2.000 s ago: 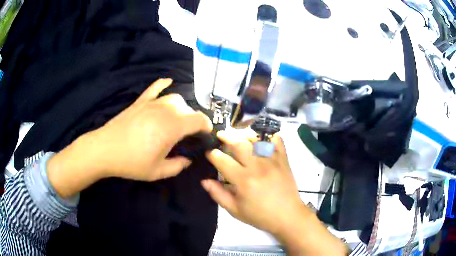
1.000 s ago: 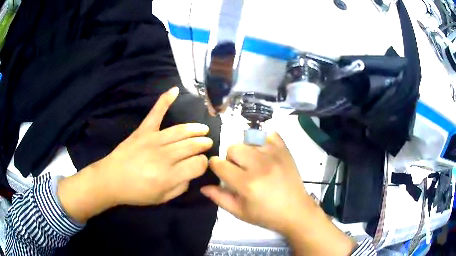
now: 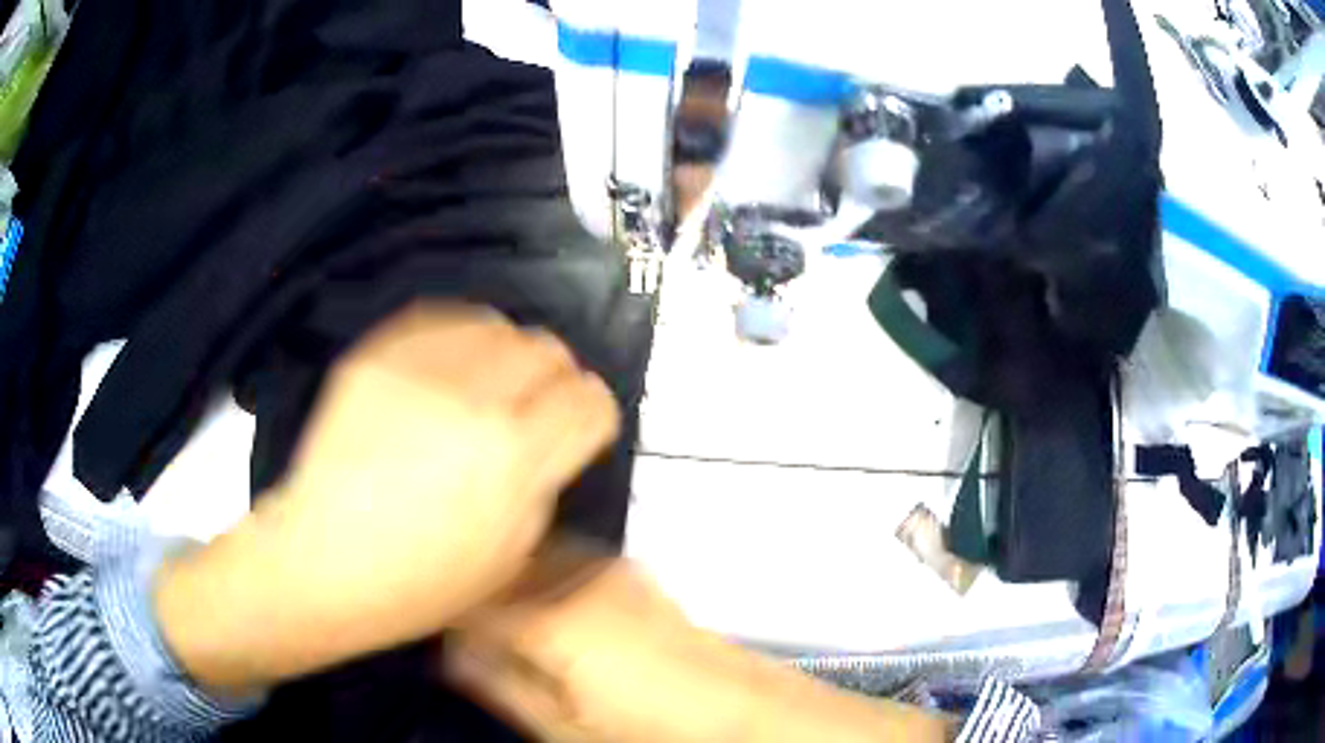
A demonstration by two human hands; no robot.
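The black garment (image 3: 363, 189) is heaped left of the needle and runs under my hands toward the front edge. My left hand (image 3: 451, 450) is blurred, its fingers curled down over the cloth; its fingertips are hidden. My right hand (image 3: 538, 639) is blurred and lies low, partly under my left hand, over the garment; its fingers are hidden. The presser foot (image 3: 644, 269) is at the garment's right edge, above and right of my left hand. The white machine head (image 3: 799, 145) with a blue stripe stands behind it.
A bunched black cloth strip (image 3: 1061, 247) hangs right of the needle, with a dark green scrap (image 3: 918, 337) beside it. A small pale piece (image 3: 937, 547) lies on the white table (image 3: 785, 537). Black fabric scraps (image 3: 1189, 479) lie far right. A tape measure (image 3: 872, 663) runs along the front edge.
My right hand has moved from beside the needle down and left, under my left hand. My left hand's fingers went from extended to curled. The machine sits higher in the view.
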